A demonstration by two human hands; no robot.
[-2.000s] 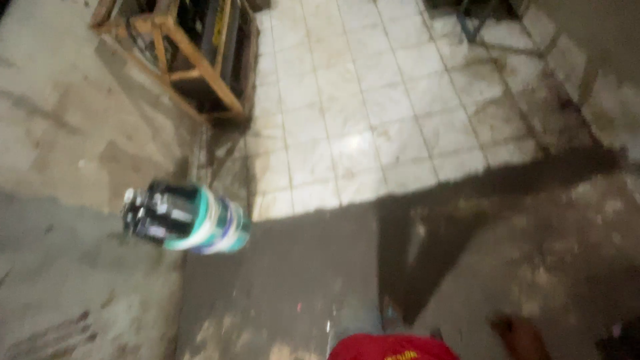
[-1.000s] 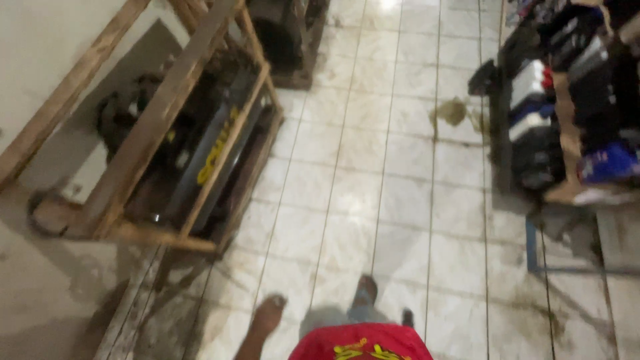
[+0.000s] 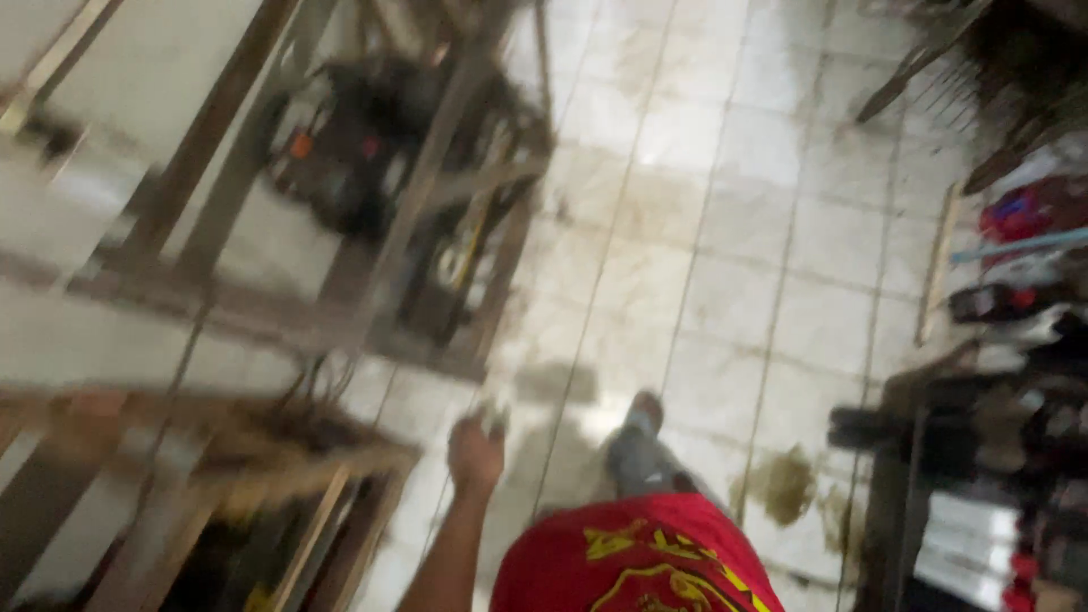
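My left hand (image 3: 478, 446) hangs low at the bottom centre, over the pale floor tiles, beside the corner of a wooden frame (image 3: 387, 476). Blur hides its fingers, so whether they are curled or apart is unclear, and no held object can be made out. My right hand is out of the picture. A red shirt (image 3: 637, 557) with yellow print covers my body at the bottom edge, and one foot (image 3: 646, 410) shows ahead of it on the tiles.
Wooden frames line the left side; behind the upper one lies a dark, blurred heap (image 3: 365, 144). On the right, a rack (image 3: 918, 476) holds dark, white and red items. A greenish-brown stain (image 3: 782, 484) marks the tiled floor (image 3: 739, 280) between them.
I have moved forward along the tiled floor, past the wooden frames. The bottle-like object with teal bands from the earliest frame is no longer in view.
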